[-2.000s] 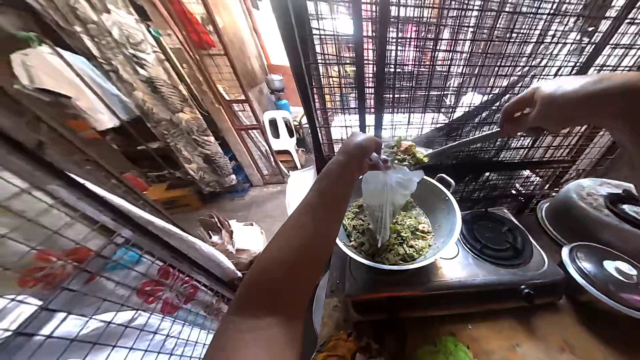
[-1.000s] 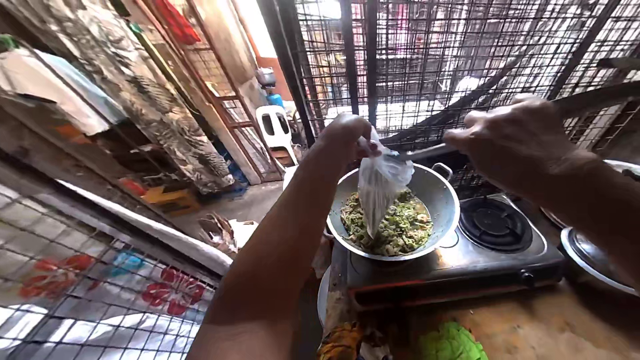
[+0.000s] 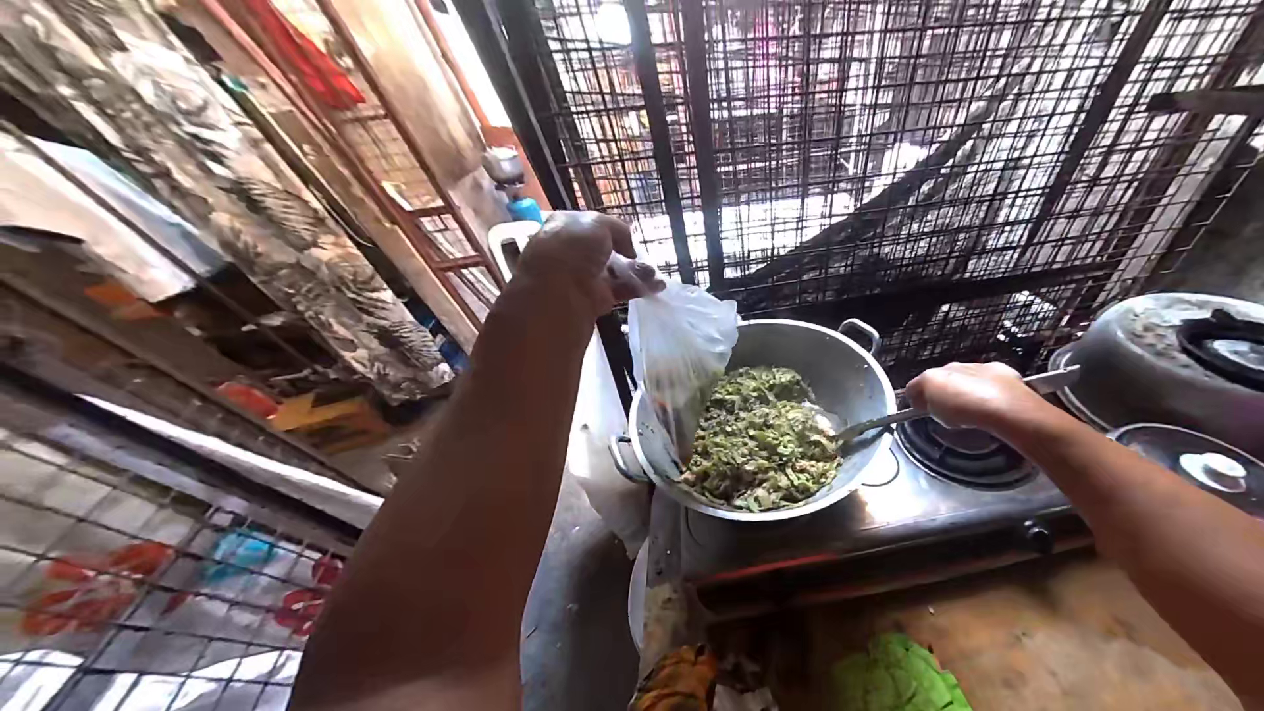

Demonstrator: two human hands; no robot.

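Note:
My left hand (image 3: pixel 592 259) grips the top of a clear plastic bag (image 3: pixel 681 341), which hangs over the left side of a metal wok (image 3: pixel 857 370). Some food shows in the bag's lower part. My right hand (image 3: pixel 968 393) is closed around the handle of a metal ladle or turner (image 3: pixel 894 419); its far end is in the cooked chopped greens (image 3: pixel 765 434) at the wok's right side. The wok rests on the left burner of a gas stove (image 3: pixel 928 533).
Right of the wok is a bare burner (image 3: pixel 973 449), then a large lidded pot (image 3: pixel 1155 346) and a glass lid (image 3: pixel 1200 469). A wire mesh screen (image 3: pixel 839 148) stands behind. A green leaf (image 3: pixel 904 676) lies on the wooden table (image 3: pixel 1047 632); a white bag (image 3: pixel 602 444) hangs left of the wok.
My right hand has come down from beside the bag's mouth to the wok's right side, with the utensil's end now in the greens. My left hand still holds the bag.

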